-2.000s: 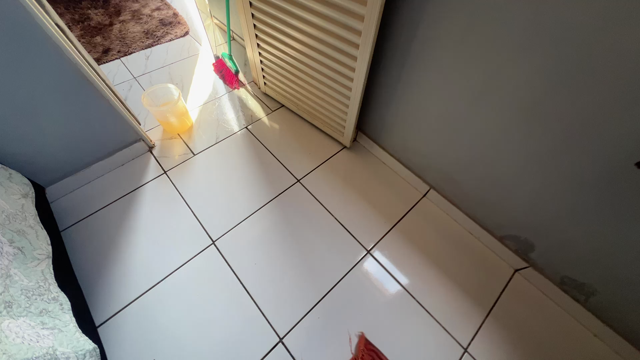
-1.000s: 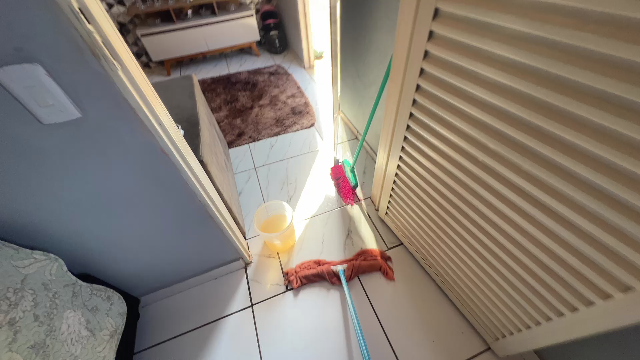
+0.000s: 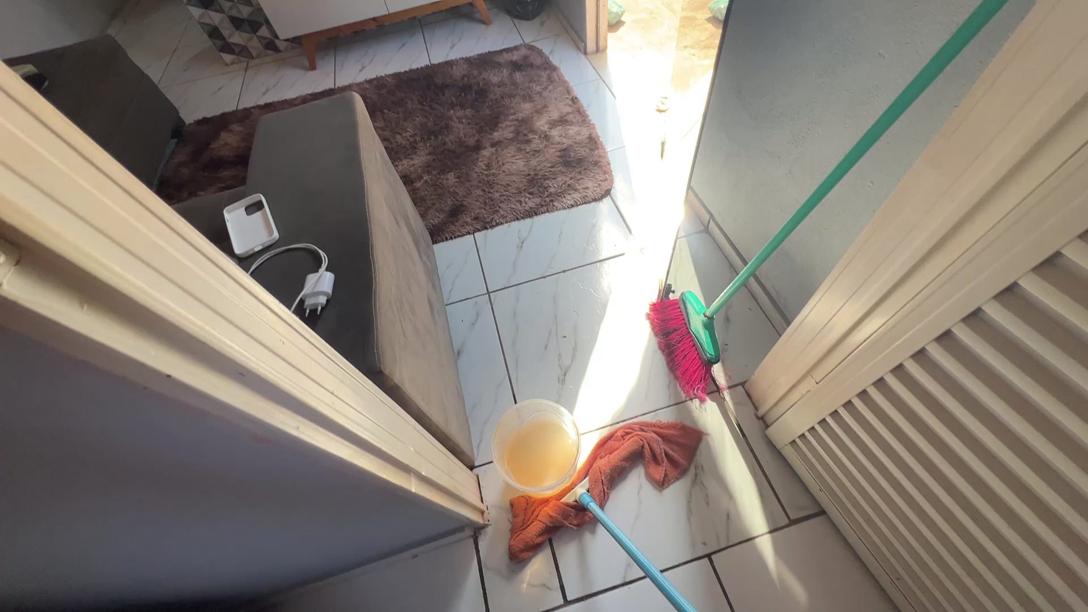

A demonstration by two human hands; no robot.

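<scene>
Neither my left hand nor my right hand shows in the head view. A blue pole runs up from the bottom edge to a squeegee-type head, over which an orange-red cloth is draped. The cloth lies twisted on the floor tiles, close against a translucent plastic bucket of cloudy yellowish liquid. Beyond it, a broom with pink bristles and a green handle leans by the right wall. What holds the blue pole is out of view.
A door frame edges the left, a louvered door the right. Past the doorway stand a grey sofa bearing a white phone case and charger, a brown shaggy rug and a wooden-legged cabinet.
The view has moved forward to the doorway. The cloth on the blue pole, spread fairly straight in front of the bucket a second ago, now lies bent and twisted beside it.
</scene>
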